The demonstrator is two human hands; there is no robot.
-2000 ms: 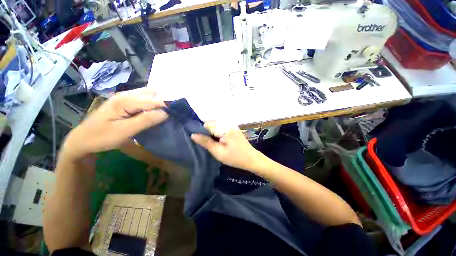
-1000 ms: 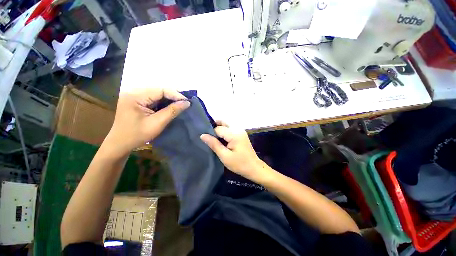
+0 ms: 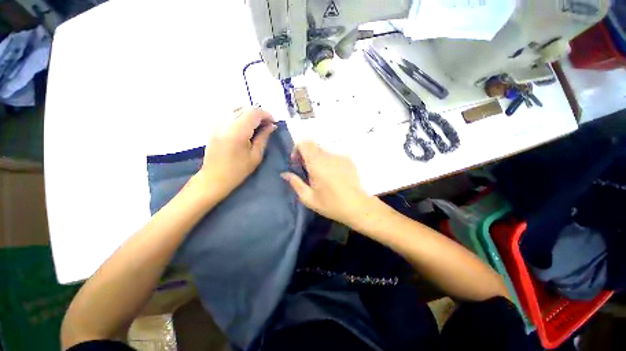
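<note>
A grey-blue denim panel (image 3: 237, 236) with a dark folded edge lies on the white machine table and hangs over the lap. My left hand (image 3: 237, 147) pinches its upper edge just in front of the presser foot and needle (image 3: 289, 96). My right hand (image 3: 326, 179) grips the panel's right edge, a little lower and to the right. The fabric's top corner is just below the presser foot; whether it is under the foot cannot be told. A tan seam guide (image 3: 303, 101) stands beside the foot.
Fabric shears (image 3: 415, 110) and a slim dark tool (image 3: 423, 77) lie right of the needle. A brown block (image 3: 482, 111) and small tools (image 3: 511, 90) lie further right. A red basket (image 3: 525, 284) with denim and a green basket (image 3: 489, 230) stand below right. The table (image 3: 103, 89) has a front edge.
The view has moved closer to the machine. Both hands have brought the panel from above the lap up to the presser foot, and its left part now lies spread on the table.
</note>
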